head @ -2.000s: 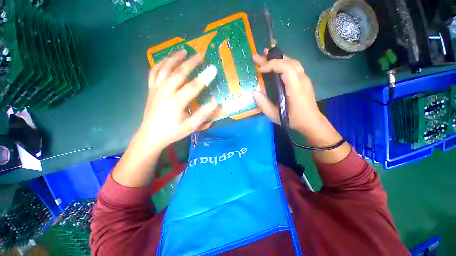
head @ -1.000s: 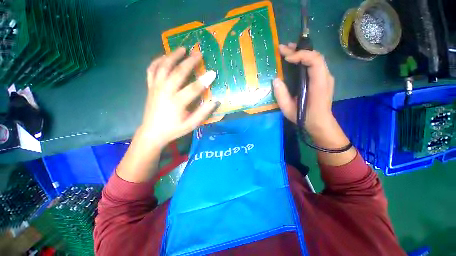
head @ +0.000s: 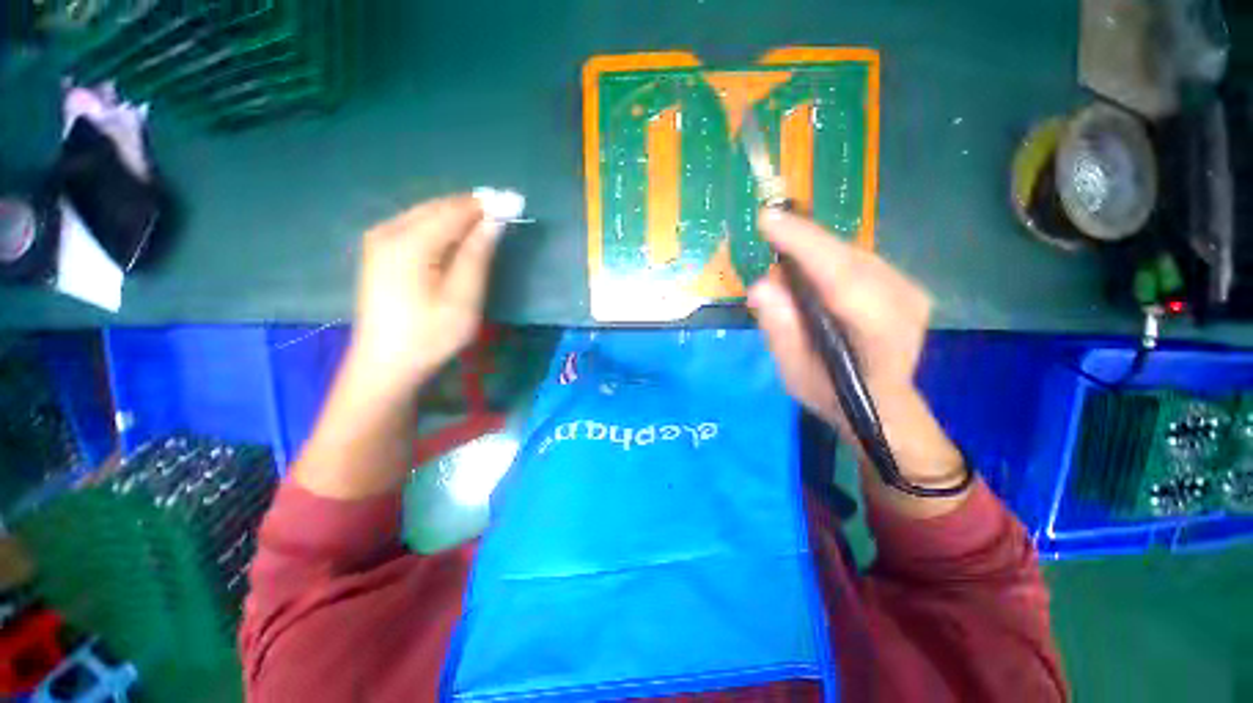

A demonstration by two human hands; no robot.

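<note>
The green circuit board panel [head: 628,192] lies in the orange fixture [head: 594,179] on the green mat. My right hand [head: 859,309] grips the soldering iron [head: 841,364] like a pen. The iron's metal tip is over the middle of the board; contact cannot be told. My left hand [head: 423,275] is left of the fixture, its thumb and index finger pinched together with a white wrap at the fingertip. A short, thin solder wire [head: 515,220] sticks out from the pinch.
The pot with a yellowish rim [head: 1106,176] stands at the right, near a clear plastic bag [head: 1134,62]. Green board stacks [head: 261,48] stand at the back left. Blue bins [head: 1065,501] with boards are below the bench edge. A black holder [head: 110,206] is at the left.
My left hand has left the board, moved left and pinched its fingers. My right hand has brought the iron from beside the fixture over the board. The fixture sits farther right and lower in view.
</note>
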